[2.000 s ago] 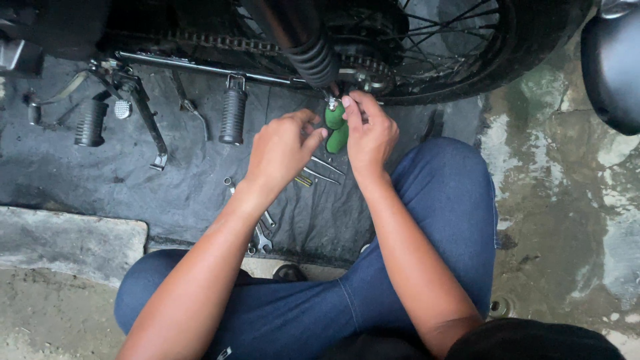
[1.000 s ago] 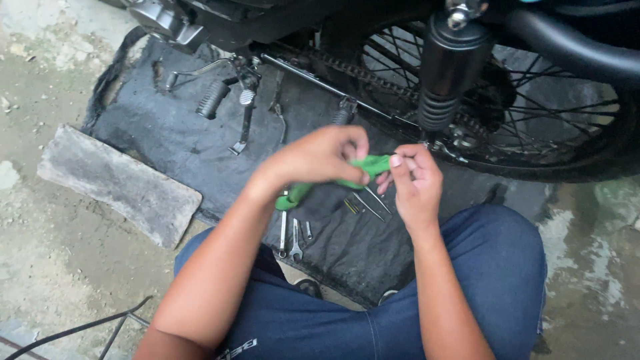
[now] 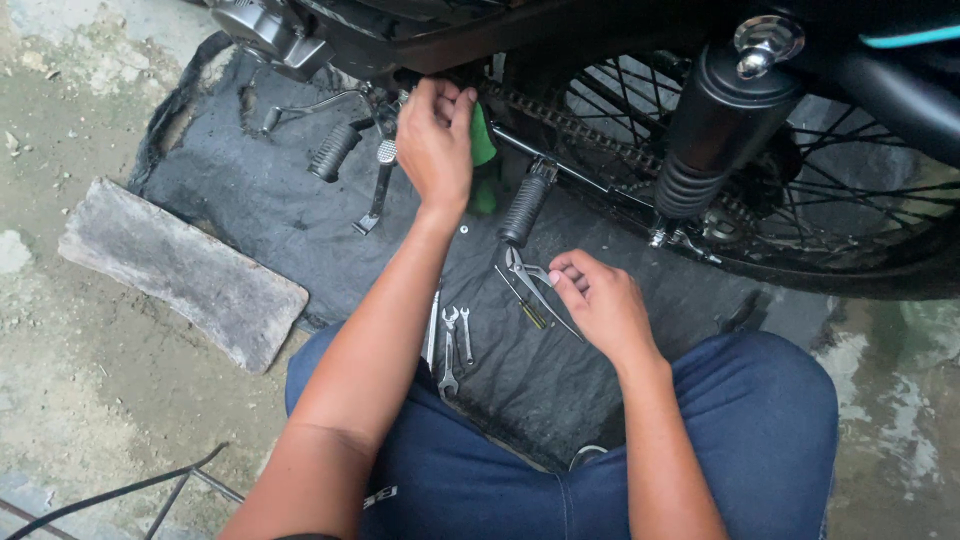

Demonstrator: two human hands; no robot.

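Note:
My left hand point(image 3: 439, 146) is raised by the motorcycle's frame, its fingers closed on a green cloth point(image 3: 481, 139) that hangs down on the right. My right hand point(image 3: 589, 292) has its thumb and fingertips on one handle of metal slip-joint pliers point(image 3: 536, 281), which lie on the black sheet. Beside the pliers lies a screwdriver with a yellow and black handle point(image 3: 534, 314). A rubber footrest point(image 3: 526, 206) sticks out just above the pliers' jaws. Several wrenches point(image 3: 449, 352) lie between my forearms. A small washer-like piece point(image 3: 463, 229) rests on the sheet.
The motorcycle's chain point(image 3: 570, 124), shock absorber point(image 3: 716, 127) and spoked rear wheel point(image 3: 825, 195) fill the upper right. Kickstand point(image 3: 379, 187), front footrest point(image 3: 334, 153) and shift lever point(image 3: 311, 106) project at upper left. A stone slab point(image 3: 184, 274) lies at left, with thin bent rods point(image 3: 169, 478) below.
The hands, together at the green cloth before, are now apart: the left has moved up and left with the cloth, the right down to the pliers. The view has shifted along the motorcycle.

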